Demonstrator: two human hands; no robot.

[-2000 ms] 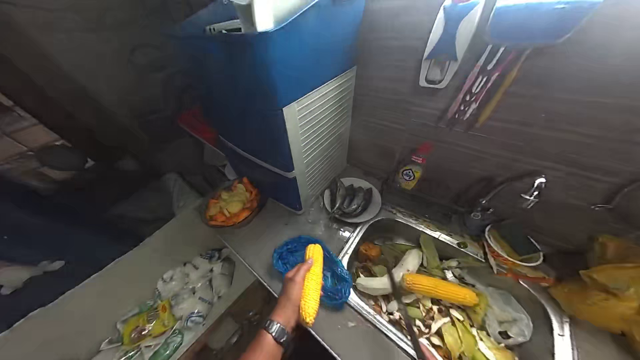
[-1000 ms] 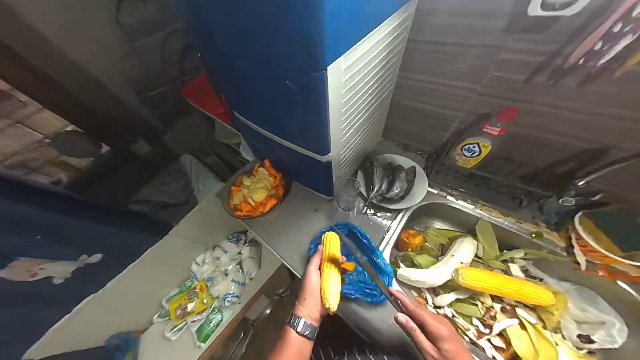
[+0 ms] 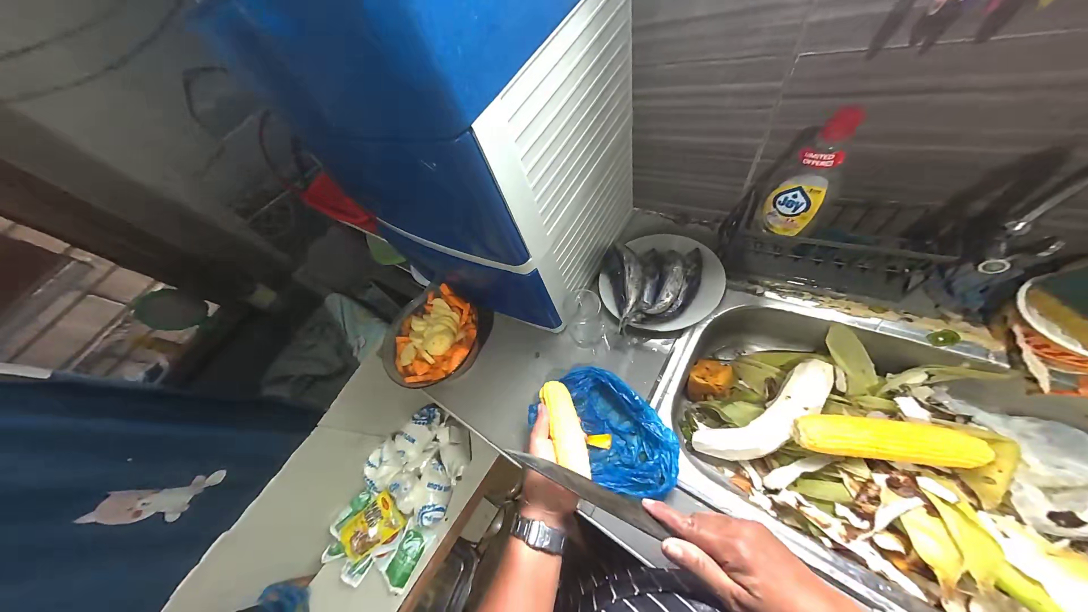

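Note:
My left hand, with a wristwatch, holds a yellow ear of corn upright beside an open blue plastic bag. My right hand grips a long-bladed knife, whose blade crosses in front of the left palm below the corn. A few cut corn pieces lie at the bag, right of the ear. In the steel sink another ear of corn and a peeled white root vegetable rest on husks and peelings.
A bowl of cut orange and pale vegetables, a glass and a plate of fish stand behind the bag. A blue-and-white appliance rises behind. Dish soap stands near the wall; bagged goods lie at left.
My right hand has come in with the knife, which now crosses below the corn. The view has swung toward the bowl and appliance. The left hand still holds the ear.

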